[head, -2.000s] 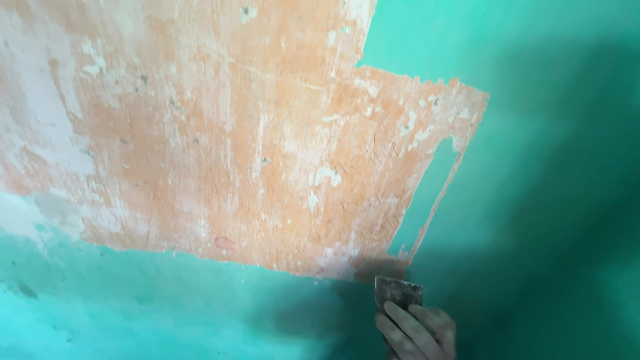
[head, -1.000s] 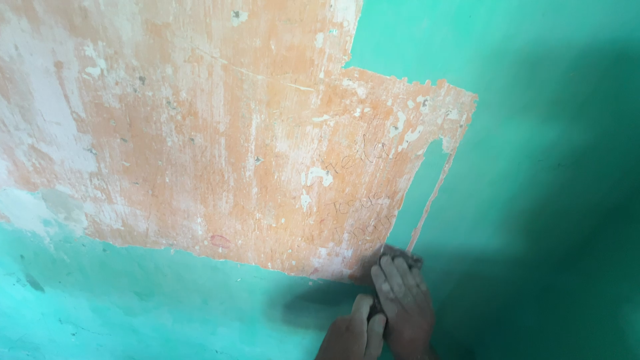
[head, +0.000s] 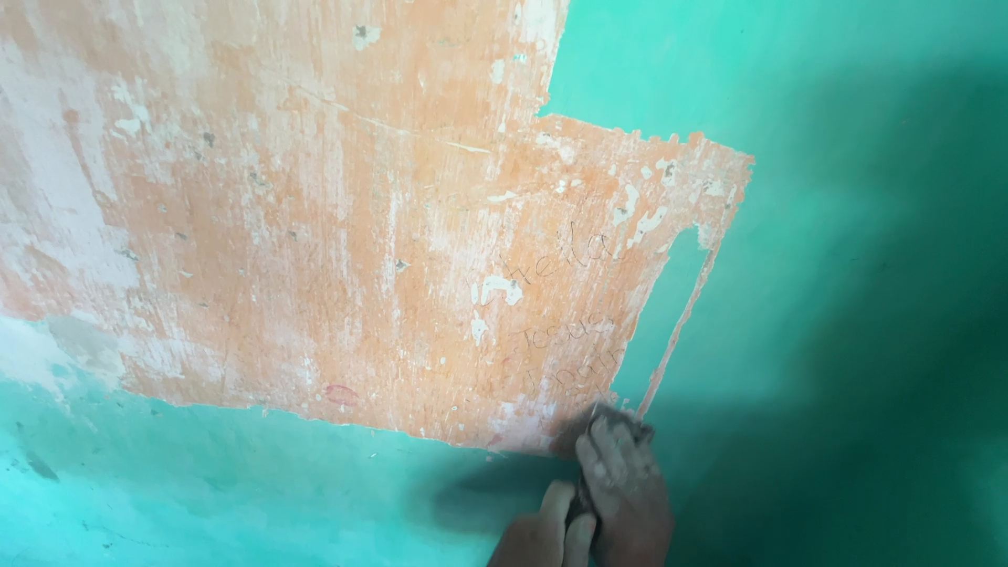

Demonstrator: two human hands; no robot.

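Note:
My left hand (head: 551, 524) grips the dark handle (head: 581, 508) of a scraper at the bottom of the view. Above and beside it, my right hand (head: 626, 480) lies with its fingers together over the scraper's blade (head: 622, 417), pressing it to the wall. The blade's edge meets the wall at the lower right corner of a bared orange patch (head: 441, 236), beside a strip of green paint (head: 665, 315). Dust whitens the right hand's fingers. Much of the handle and blade is hidden by the hands.
Green paint (head: 669, 71) surrounds the bared patch above, at right and below. A thin bared line (head: 673, 346) borders the green strip on its right. Faint handwriting and pale flecks mark the orange surface. Dark shadows fall on the wall at right and around the hands.
Two seconds ago only one hand with the scraper showed, lower down below the corner. One second ago both hands were at the corner, about as they are now.

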